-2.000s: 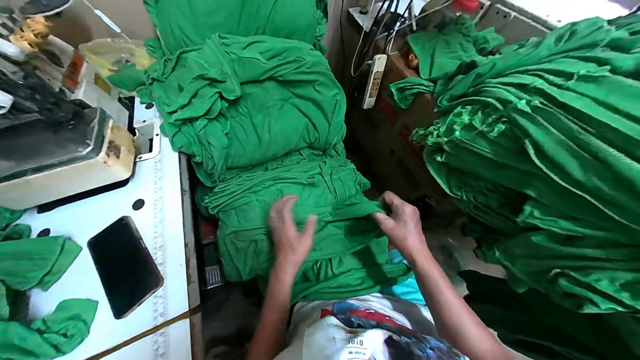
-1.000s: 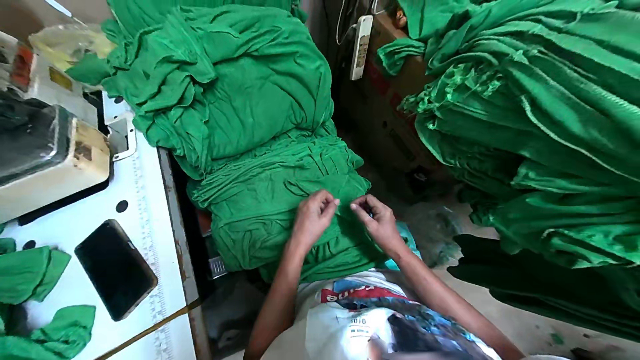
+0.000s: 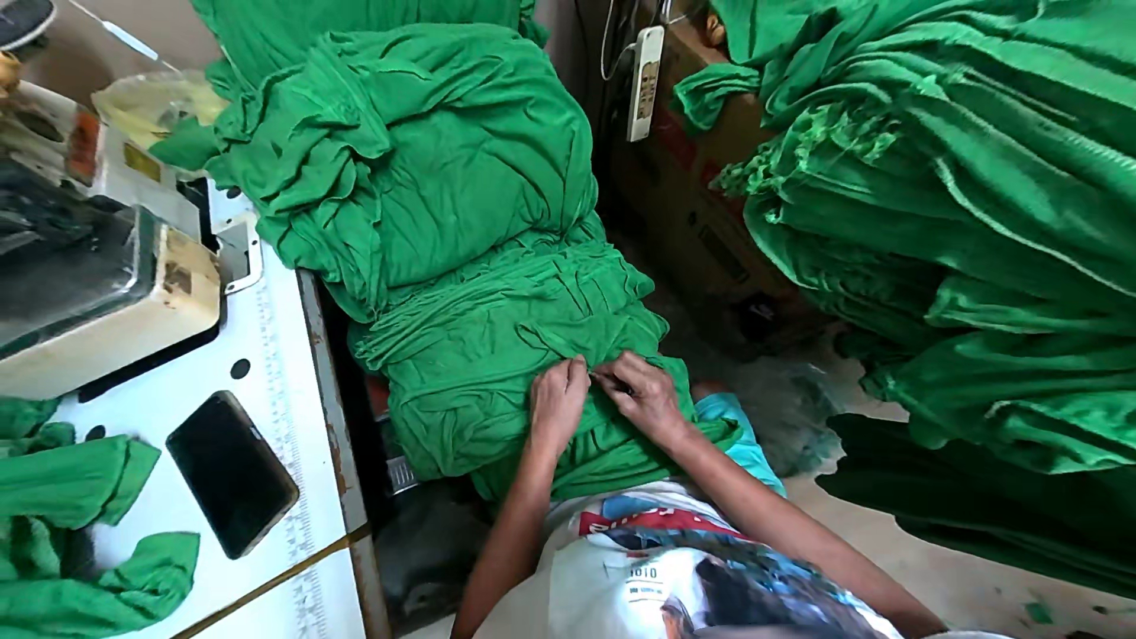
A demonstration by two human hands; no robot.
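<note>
Layered green fabric pieces [image 3: 497,355] lie across my lap. My left hand [image 3: 561,399] rests on them with its fingers drawn together. Just to its right, my right hand [image 3: 641,390] has thumb and fingertips pinched, nearly touching the left fingertips. Whether a bit of thread or cloth edge is between the fingertips cannot be made out. Beyond the layers, a large bundled heap of green fabric [image 3: 479,151] rises in front of me.
On the left, a white sewing table [image 3: 302,479] holds a sewing machine [image 3: 98,284], a black smartphone [image 3: 232,475] and green scraps [image 3: 80,515]. A big green fabric pile [image 3: 1003,204] stands at right, beside a cardboard box [image 3: 683,186] and a white power strip [image 3: 645,84].
Two seconds ago my hands were spread apart on the cloth; they have come together. Since one second ago they remain close, fingertips pinched.
</note>
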